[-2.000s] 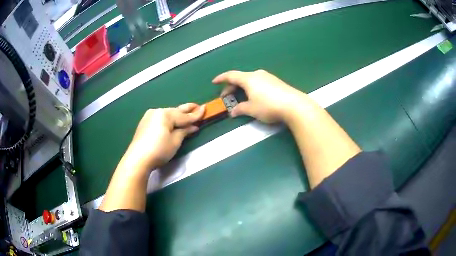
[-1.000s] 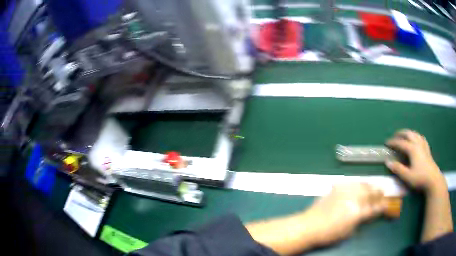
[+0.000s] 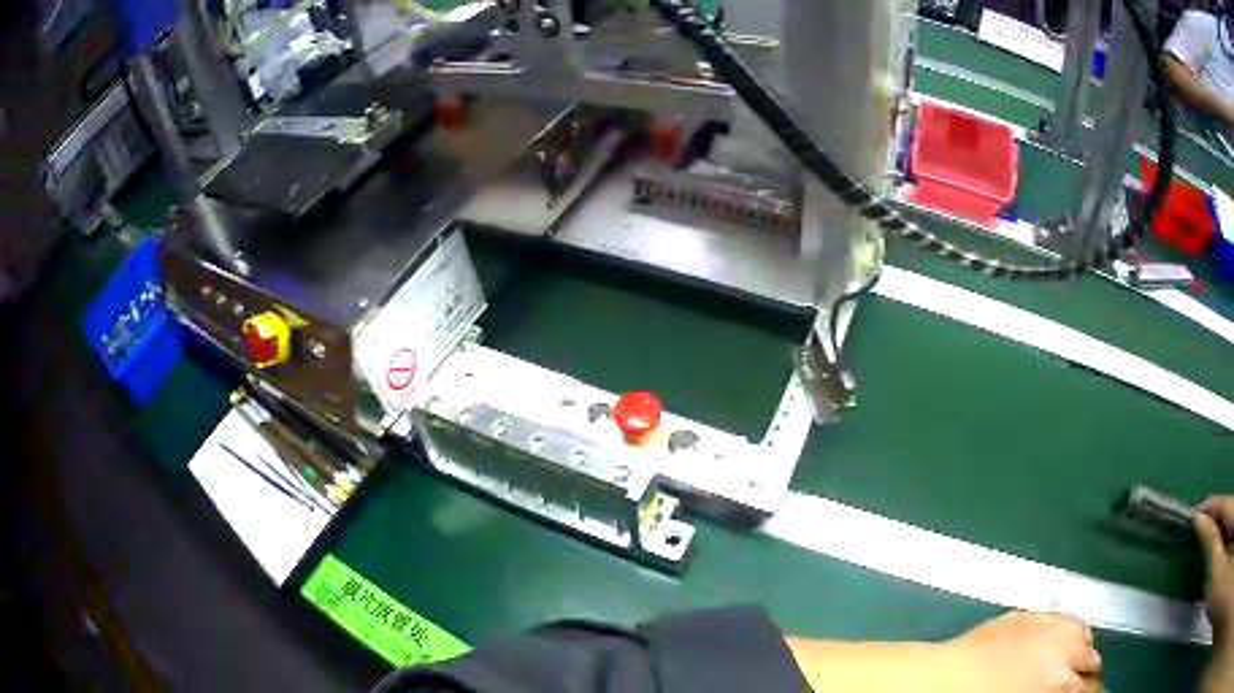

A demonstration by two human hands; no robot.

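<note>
A dark grey metal fixture [image 3: 1157,513] lies at the far right over the green belt, one end at the fingers of my right hand [image 3: 1218,525]. That hand is cut off by the right edge. My left hand [image 3: 1031,655] is at the bottom right with curled fingers; its lower part is cut off, and no orange block shows. The machine's silver slotted loading fixture [image 3: 528,474] is left of centre, beside the red button [image 3: 637,414]; no hand touches it.
The bench-top machine's frame [image 3: 758,474] fills the left and centre, with a black ribbed hose [image 3: 866,203]. Red bins [image 3: 964,160] stand across the belt. At left are a blue bin [image 3: 133,325], emergency stop [image 3: 267,339], paper sheet [image 3: 250,494] and green label [image 3: 379,616]. A person's arm shows top right.
The view has swung left onto the machine. Both hands now appear at the lower right, partly cut off. The orange block, seen earlier at my left hand, no longer shows.
</note>
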